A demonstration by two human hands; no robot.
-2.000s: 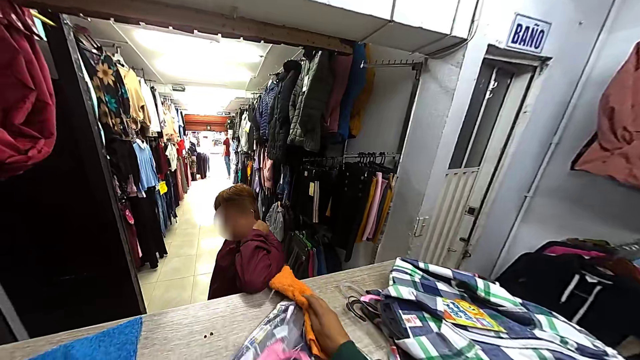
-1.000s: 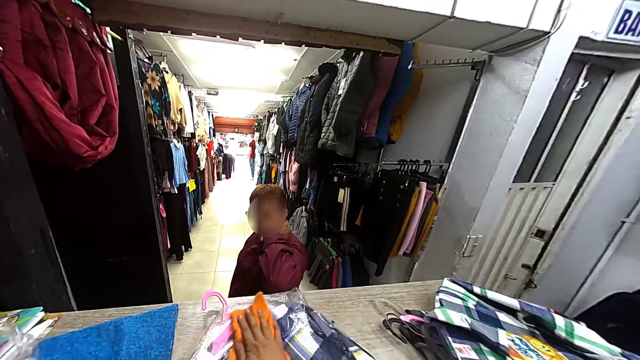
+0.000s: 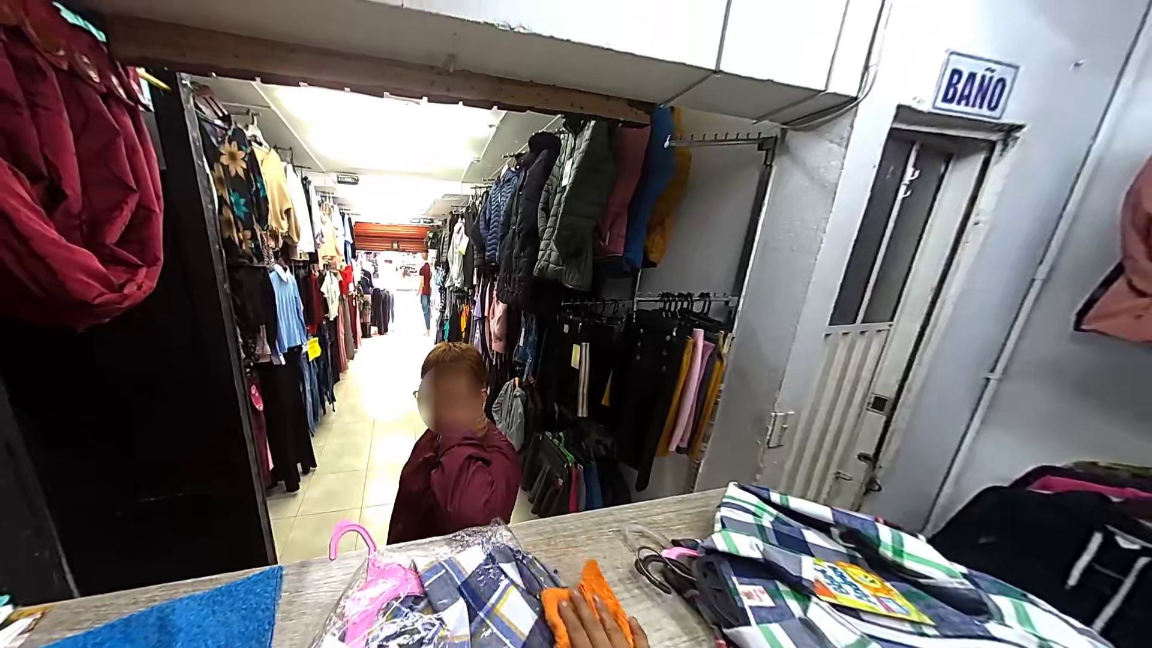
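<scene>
My right hand [image 3: 594,623] is at the bottom edge, partly cut off, with its fingers laid over a bunched orange cloth [image 3: 605,589]. The cloth touches or lies close against a plaid shirt in clear plastic wrapping [image 3: 481,585], which has a pink hanger [image 3: 382,585] at its left end. To the right lie several green, white and navy plaid garments [image 3: 774,540] with a bright printed tag [image 3: 868,591] and dark hangers [image 3: 661,562] at their left side. My left hand is out of view.
A wood-grain counter [image 3: 666,517] spans the front, with blue fabric [image 3: 193,616] at its left. Beyond it stands a person in a maroon top [image 3: 463,481]. Clothing racks [image 3: 630,301] flank a tiled aisle [image 3: 346,486]. Dark garments [image 3: 1017,540] are piled at the right.
The orange cloth, with my right hand on it, was over the wrapped plaid shirt a second ago and is now at its right side. The view has swung left, then partly back right.
</scene>
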